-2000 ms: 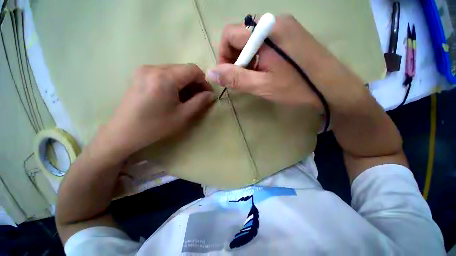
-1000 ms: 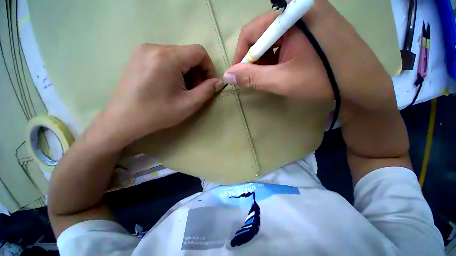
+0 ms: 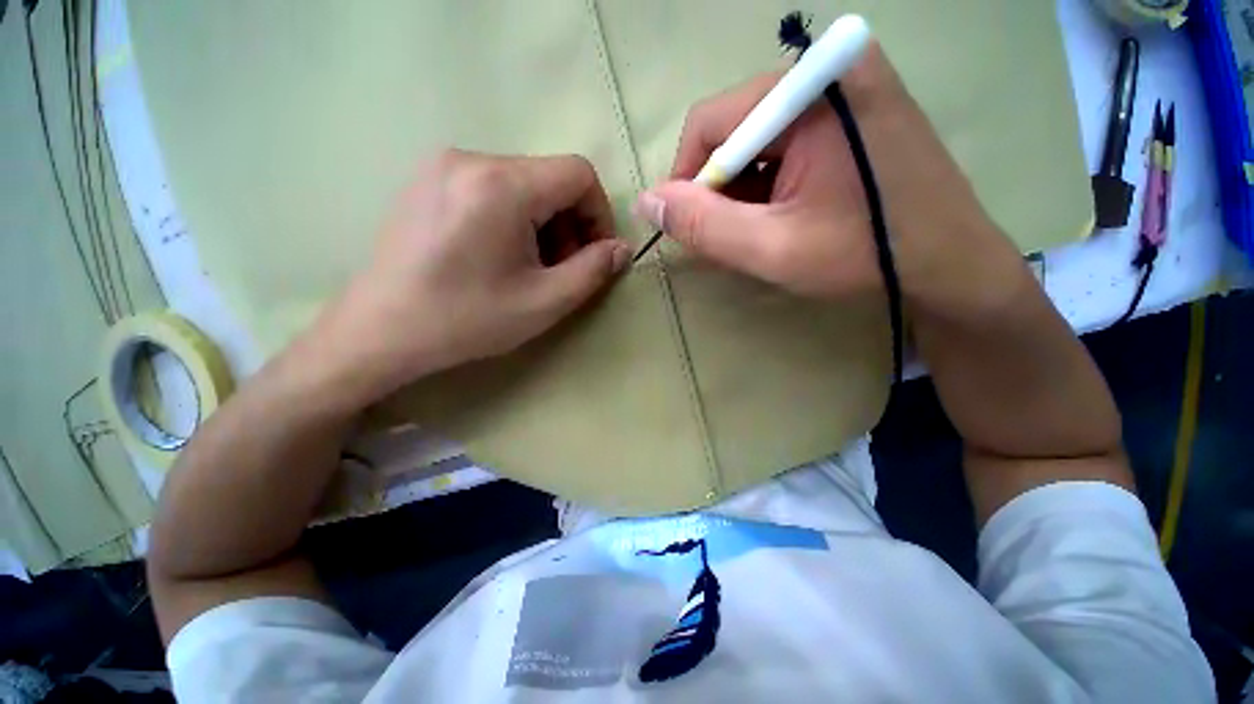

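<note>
A large khaki bag panel lies face up, its stitched centre seam running toward me and its curved near edge against my shirt. My right hand holds the awl by its white handle, black cord trailing over the wrist. The awl's dark metal point touches or nearly touches the panel just left of the seam. My left hand is beside it, thumb and forefinger pinched together at the panel by the awl's tip. Whether a small piece is between those fingers cannot be seen.
A masking-tape roll and stacked seamed panels lie at the left. A small hammer, pink-handled thread snips and a blue-rimmed tray are at the right. Another tape roll shows at the top right.
Both hands stay close together at the seam. The awl was lifted and moved between the earlier frames; its metal point now shows longer between my fingertips. The view has shifted slightly.
</note>
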